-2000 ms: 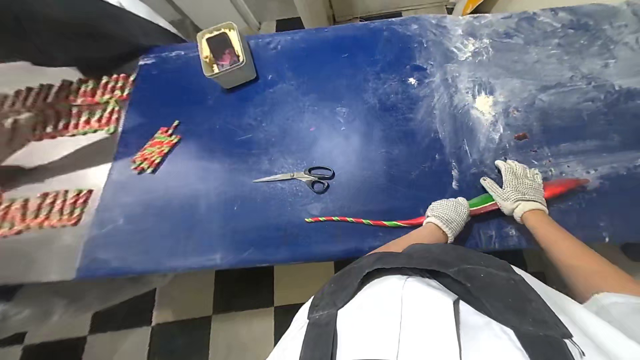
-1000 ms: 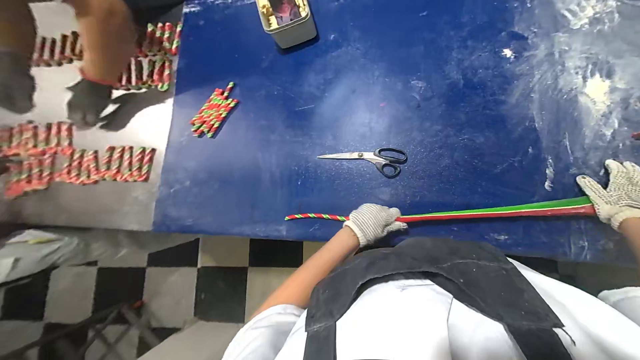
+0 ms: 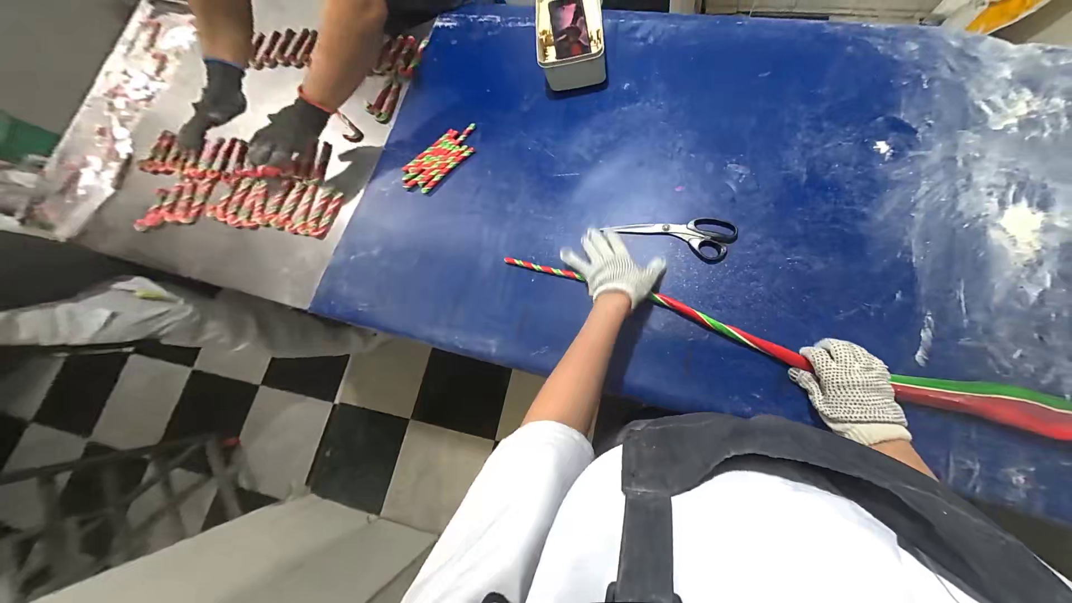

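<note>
A long rope of red, green and white candy [image 3: 703,321] lies across the near part of the blue table, thin and twisted at its left end, thick at the right. My left hand [image 3: 613,266], in a white knit glove, rests flat over the thin part with fingers spread. Gloved in dotted knit, my right hand [image 3: 850,387] is closed around the thicker part. Black-handled scissors [image 3: 688,234] lie just beyond my left hand, blade tips close to its fingers. Several short striped candy sticks [image 3: 438,159] lie in a pile farther left.
A metal tin [image 3: 576,74] stands at the table's far edge. On the left, a co-worker's dark-gloved hands [image 3: 285,134] are over rows of striped candies [image 3: 276,205] on a light surface [image 3: 243,260]. White residue [image 3: 1022,226] marks the blue table at right.
My left hand has opened out flat on the rope. My right hand has come nearer to my left. The rope is more twisted between them. The co-worker's hands have moved to another candy row.
</note>
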